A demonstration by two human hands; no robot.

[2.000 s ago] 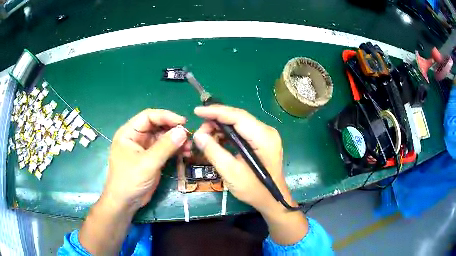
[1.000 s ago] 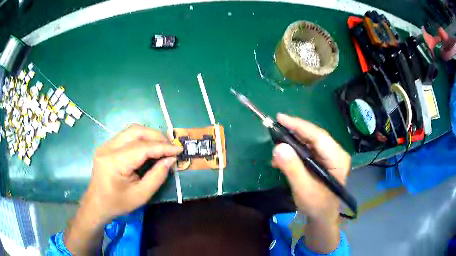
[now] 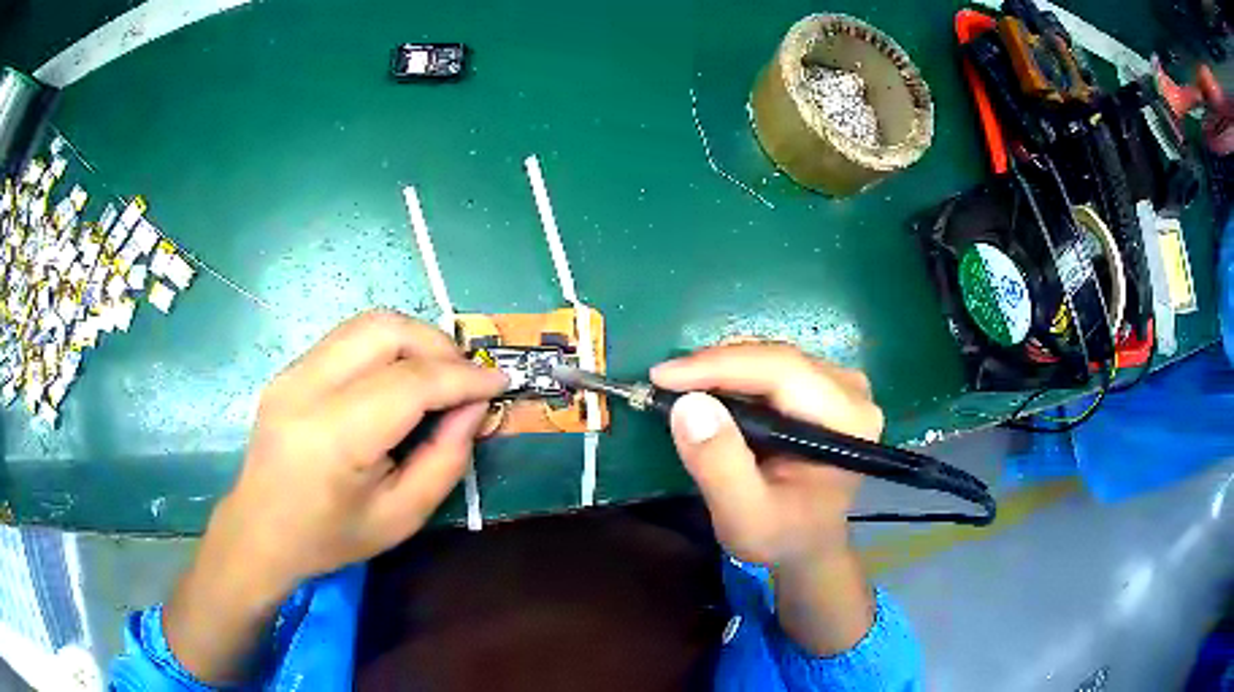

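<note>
The orange-brown fixture [image 3: 541, 327] lies on two white tape strips near the bench's front edge. A small black electronic unit [image 3: 528, 362] sits in it. My left hand [image 3: 359, 439] is at the unit's left end, thumb and fingertips pinched together; a small yellow-ended piece, perhaps a battery cell, shows at the fingertips and is mostly hidden. My right hand [image 3: 778, 446] holds the soldering iron [image 3: 798, 435] like a pen, with its tip over the right part of the unit. Whether the tip touches cannot be told.
Another black unit [image 3: 430, 61] lies at the back. Battery cells [image 3: 81, 277] are piled at left, by a solder roll [image 3: 16, 115] and its strand. The tan tip cleaner pot [image 3: 812, 149], a wire offcut, a cooling fan [image 3: 995, 291] and a red-edged tool tray [image 3: 981, 102] are at right.
Since one second ago, the iron has swung left and its tip has come onto the unit. The left hand remains at the unit's left end. Earlier, both hands were together above the fixture.
</note>
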